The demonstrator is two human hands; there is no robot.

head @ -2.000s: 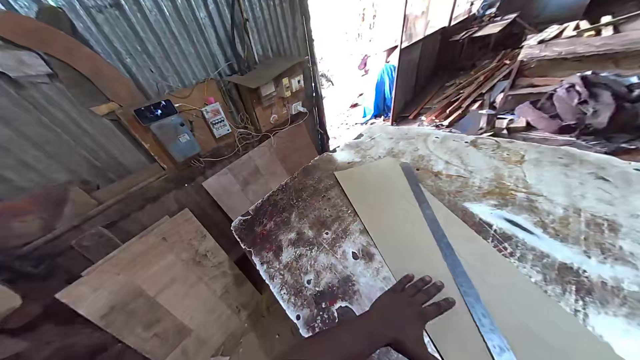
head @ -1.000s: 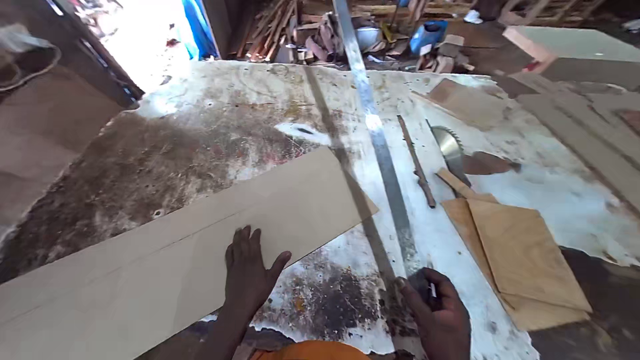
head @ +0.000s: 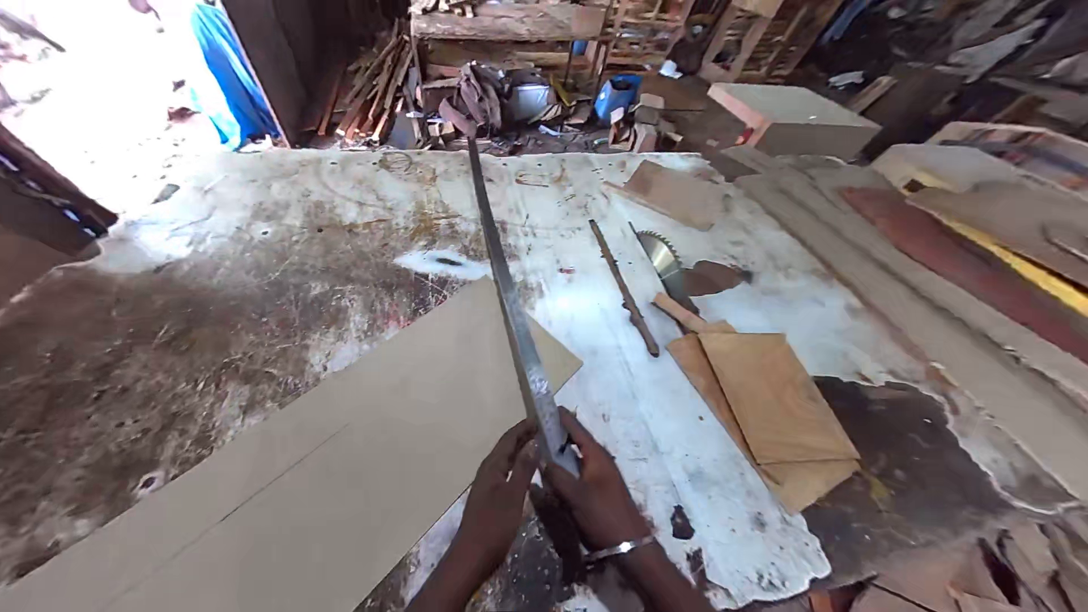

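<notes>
A long metal straightedge [head: 510, 306] points away from me over the worn table, crossing above the tip of a beige board [head: 280, 459]. My right hand [head: 586, 484] grips its near end, a metal bracelet at the wrist. Against the left side of that same end is my left hand [head: 507, 472], fingers bent; how firmly it holds is unclear. A pencil-like line runs along the board. Right of the straightedge lie a thin dark stick [head: 625, 289], a circular saw blade [head: 661, 255] partly covered, and thin brown wood sheets [head: 765, 391].
The table [head: 212, 314] has a stained, flaking white surface. Long boards [head: 926, 331] lie along its right side, with a thick pale block [head: 790, 119] behind. Beyond the far edge are wood scraps [head: 374, 93] and a blue container [head: 616, 95]. A blue cloth [head: 223, 76] hangs at the doorway.
My left hand has left the board and come to the straightedge's near end, beside my right hand. Two seconds ago the straightedge lay on the board. The view has swung right.
</notes>
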